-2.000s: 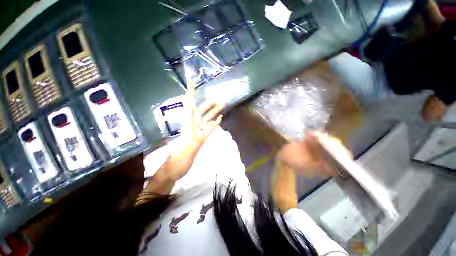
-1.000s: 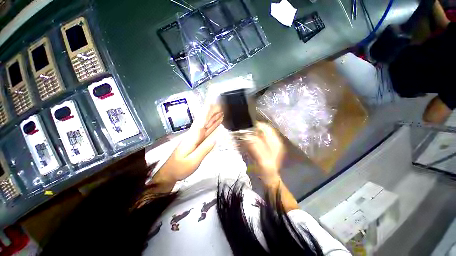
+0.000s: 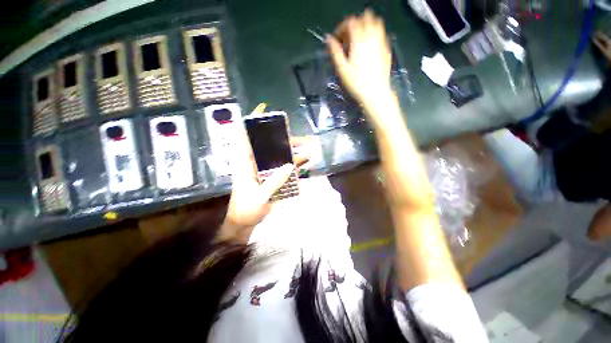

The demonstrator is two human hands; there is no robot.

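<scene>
My left hand (image 3: 258, 197) holds a keypad phone (image 3: 270, 144) with its dark screen facing up, above the bench's front edge. Part of its keypad shows past my thumb. My right hand (image 3: 362, 50) reaches over the far part of the lens tray (image 3: 320, 100) and hides much of it. Its fingers are bent, and whether they hold something cannot be told. The phone tray (image 3: 87, 149) lies to the left, with gold keypad phones in the back row and white-backed ones in the front row.
Clear film waste (image 3: 450, 194) lies in the open carton (image 3: 492, 194) below the bench edge at right. A white piece (image 3: 437, 69) and a small black frame (image 3: 465, 89) lie right of the lens tray. A smartphone (image 3: 445, 17) stands at the back. Another person's dark clothing shows at far right.
My right hand has moved from the bench edge up over the lens tray. My left hand now holds the keypad phone. The view has shifted, showing more of the phone tray.
</scene>
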